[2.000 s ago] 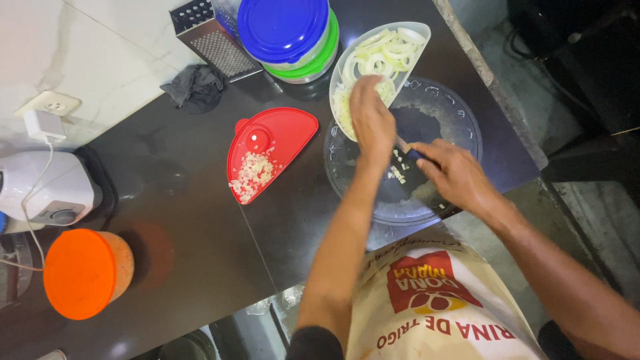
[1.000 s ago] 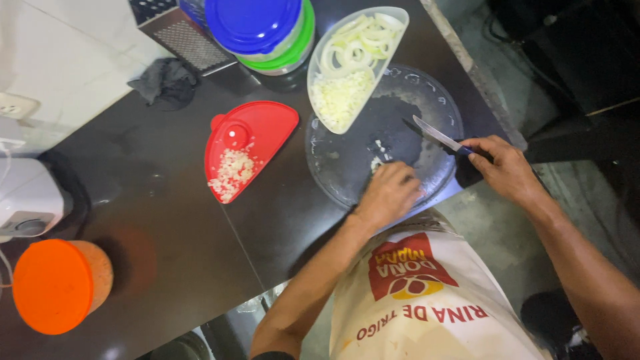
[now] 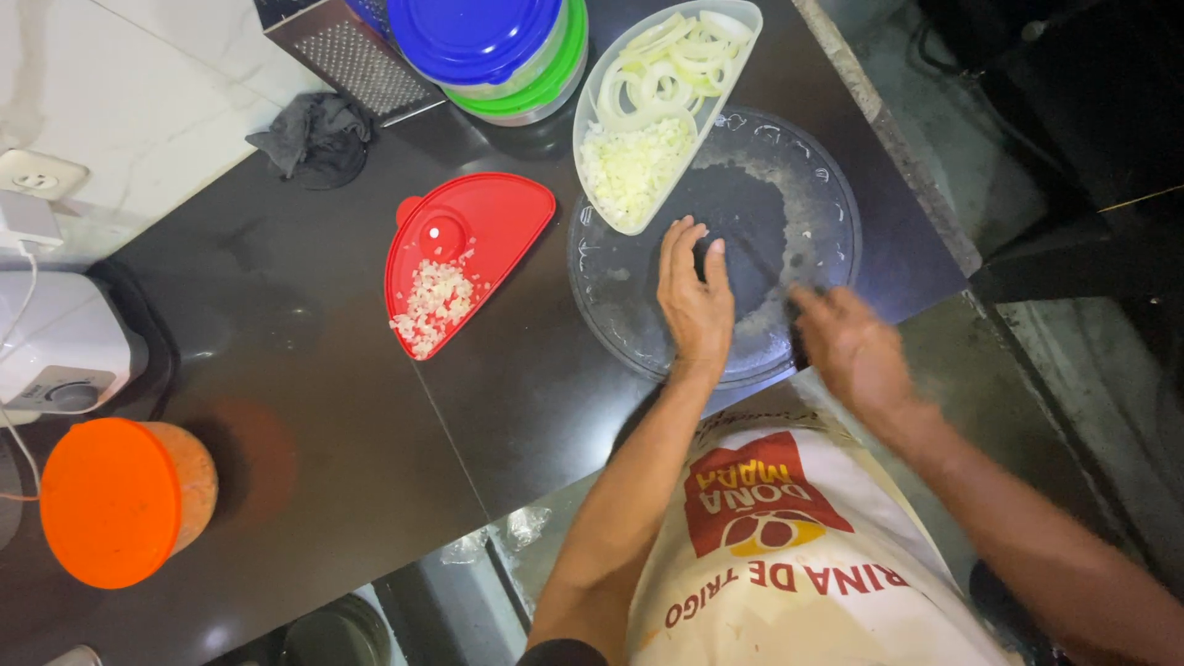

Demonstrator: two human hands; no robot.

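My left hand (image 3: 696, 291) rests over the round dark board (image 3: 638, 324), fingers extended near the lower edge of a translucent half-round container (image 3: 740, 79). In that container lie onion rings (image 3: 661, 83) and chopped onion (image 3: 634, 166). My right hand (image 3: 846, 347) is blurred at the board's right edge, its fingers curled; whether the knife is in it does not show clearly. Left of the board, a red half-round lid (image 3: 504, 208) holds small pale chopped pieces (image 3: 435, 301).
A metal box grater (image 3: 347, 60), a blue-lidded container (image 3: 472, 32) and a dark cloth (image 3: 319, 139) are at the back. An orange-lidded container (image 3: 111, 504) and a white appliance (image 3: 60, 347) stand left. The counter's edge (image 3: 888, 139) runs along the right.
My left hand has moved up the board toward the container, with its fingers now extended. My right hand has shifted to the board's right edge; the knife seen in it before is no longer distinct.
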